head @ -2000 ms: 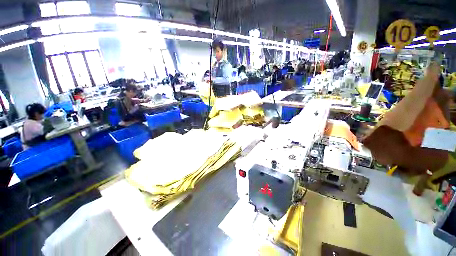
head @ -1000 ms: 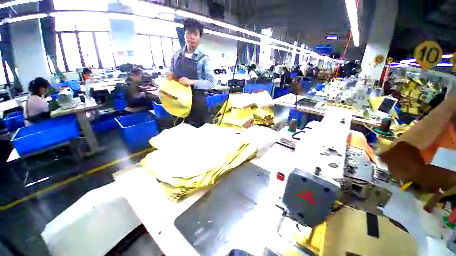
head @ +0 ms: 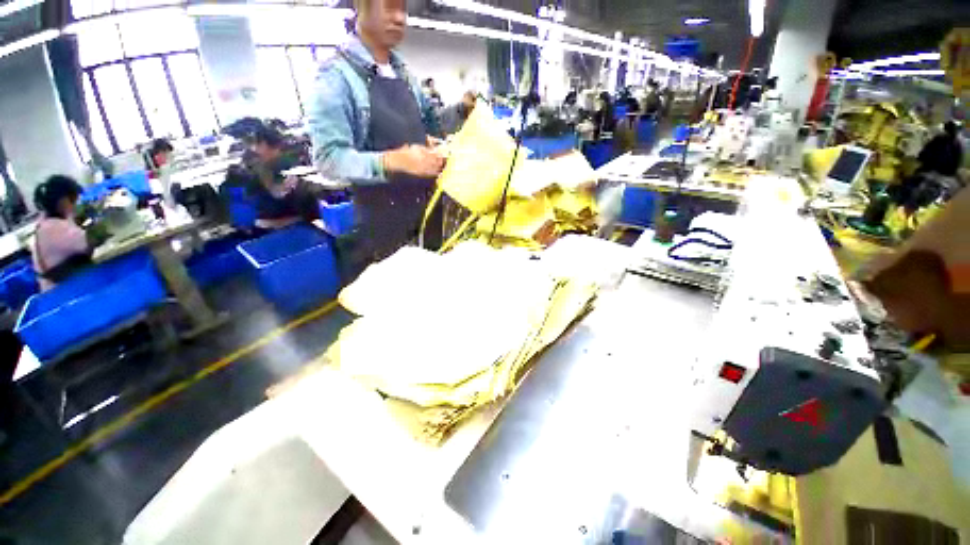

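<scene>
Neither of my hands can be made out. Nearest in front of me is the white pattern sewing machine head with its dark grey front cover (head: 803,412) and red logo, at the right. Under it lies a tan panel (head: 877,479) with a black strip, and a dark brown patch (head: 902,528) at the bottom edge. A thick stack of cut yellow panels (head: 457,319), washed out by light, lies left of the machine. A shiny metal bed plate (head: 585,399) lies between the stack and the head. A small blue blurred shape shows at the bottom edge; I cannot tell what it is.
A person in a dark apron (head: 388,138) stands behind the stack, holding a yellow piece (head: 481,160) over a crumpled yellow heap (head: 553,208). A blue bin (head: 293,266) and seated workers are at the left. A screen (head: 848,165) stands at the back right. Brown material hangs at the right edge.
The view has turned left, so the machine head sits farther right. The standing person has come closer to the table and now holds the yellow piece over the heap.
</scene>
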